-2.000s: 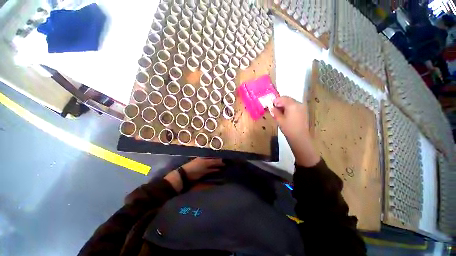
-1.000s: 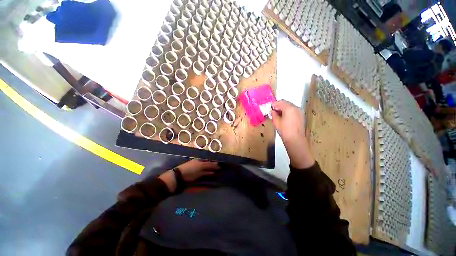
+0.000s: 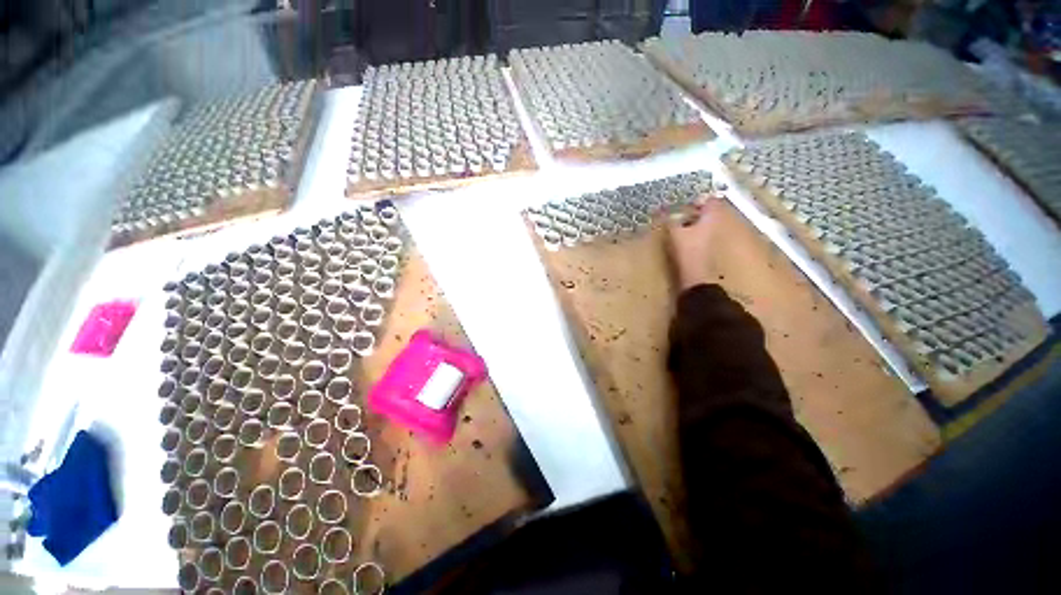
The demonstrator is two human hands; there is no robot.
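Observation:
My right hand [image 3: 693, 238] reaches to the far end of the right-hand brown board [image 3: 628, 314], at the near edge of the short rows of rings [image 3: 622, 209]. Its fingertips are small and blurred, so I cannot tell whether they hold a ring. The pink pad with a white centre [image 3: 399, 389] lies on the bare strip of the left-hand board [image 3: 448, 465]. Many ring-shaped parts [image 3: 279, 384] stand upright on that board's left side. My left hand is out of the picture.
Boards covered with rings stand at the back [image 3: 436, 122] and at the right [image 3: 884, 250]. A plain pink piece [image 3: 105, 328] and a crumpled blue cloth [image 3: 75, 497] lie at the far left. White table surface [image 3: 500, 302] shows between the two near boards.
My right hand has left the pink pad and moved to the right board's far rows. My left hand has gone out of view. The camera view has swung up, showing more boards behind.

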